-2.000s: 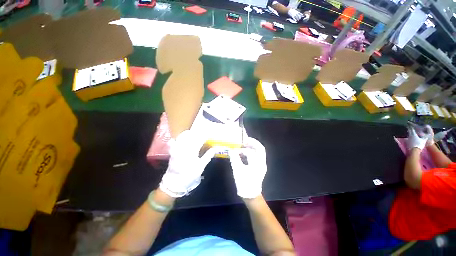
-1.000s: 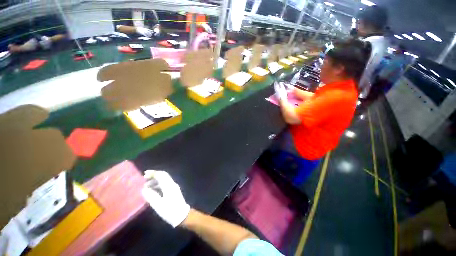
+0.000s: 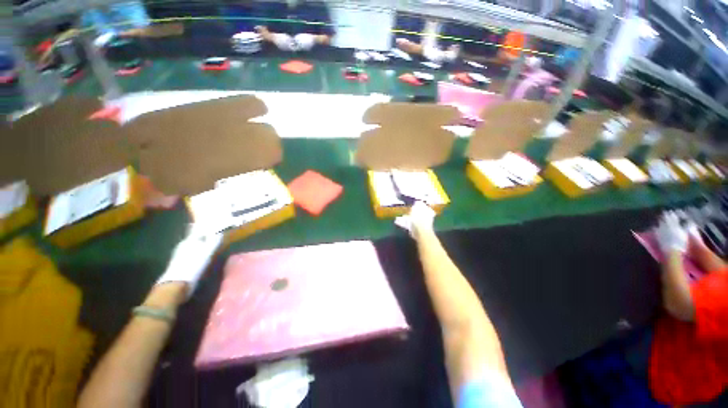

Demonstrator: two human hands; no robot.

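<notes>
My left hand (image 3: 190, 255), in a white glove, is at the front left corner of an open yellow box (image 3: 259, 226) on the green belt; its fingers are blurred against the white insert. My right hand (image 3: 421, 218), also gloved, is at the front edge of another open yellow box (image 3: 389, 212) on the belt; its fingertips touch or nearly touch it. I cannot tell if it grips it. Both boxes hold white inserts with a dark item, and their brown lids stand open behind. The pink slab (image 3: 307, 303) lies between my forearms with no box on it.
A crumpled white piece (image 3: 277, 386) lies before the slab. Yellow flat cartons (image 3: 36, 319) are at left. A red pad (image 3: 315, 192) lies between the two boxes. More open boxes line the belt. A person in orange (image 3: 694, 343) works at right.
The view has swung back left. The box that was on the pink slab is off it. My right hand has moved from beside the slab to a belt box; my left hand has come into view.
</notes>
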